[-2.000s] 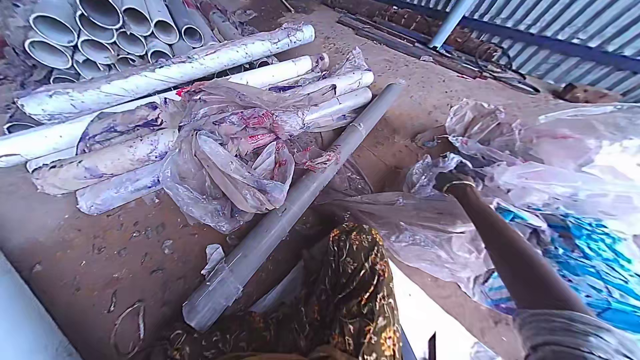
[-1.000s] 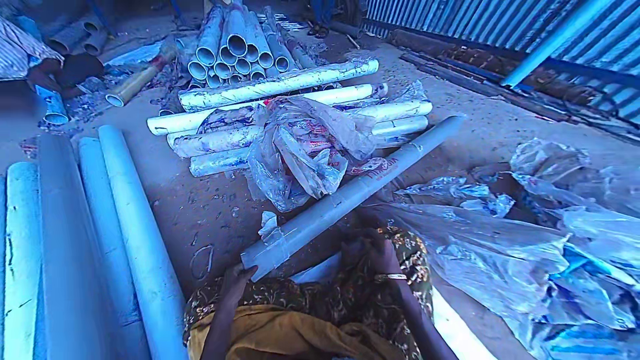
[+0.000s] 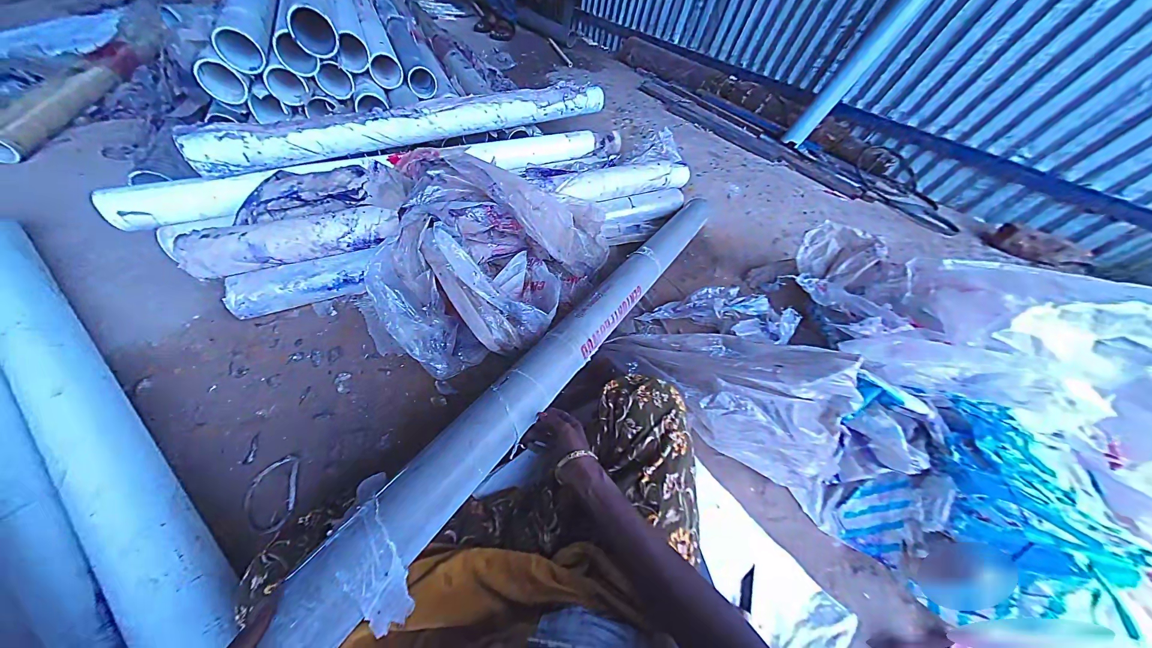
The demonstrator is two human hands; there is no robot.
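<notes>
A long grey tube [image 3: 504,405], with red writing on its side, lies slantwise across my lap. Clear tape or film hangs loose near its lower end. My right hand [image 3: 556,436], with a bangle at the wrist, is at the tube's right side near its middle; its fingers are bent, and whether they grip is unclear. Only part of my left hand [image 3: 256,623] shows at the bottom edge, beside the tube's near end. Beyond the tube, a crumpled clear plastic bag [image 3: 486,261] rests on several film-wrapped white tubes [image 3: 306,238].
Large pale tubes [image 3: 108,432] lie at the left. A stack of open-ended tubes [image 3: 315,54] stands behind. Plastic sheeting [image 3: 765,396] and blue-striped plastic [image 3: 990,486] spread at the right. A corrugated metal wall [image 3: 1017,99] and a slanted pole [image 3: 855,72] are at the back right.
Two seconds ago my right hand was on the plastic sheeting at the right; now it is at the grey tube. The tube has shifted across my lap, and red writing now shows on it.
</notes>
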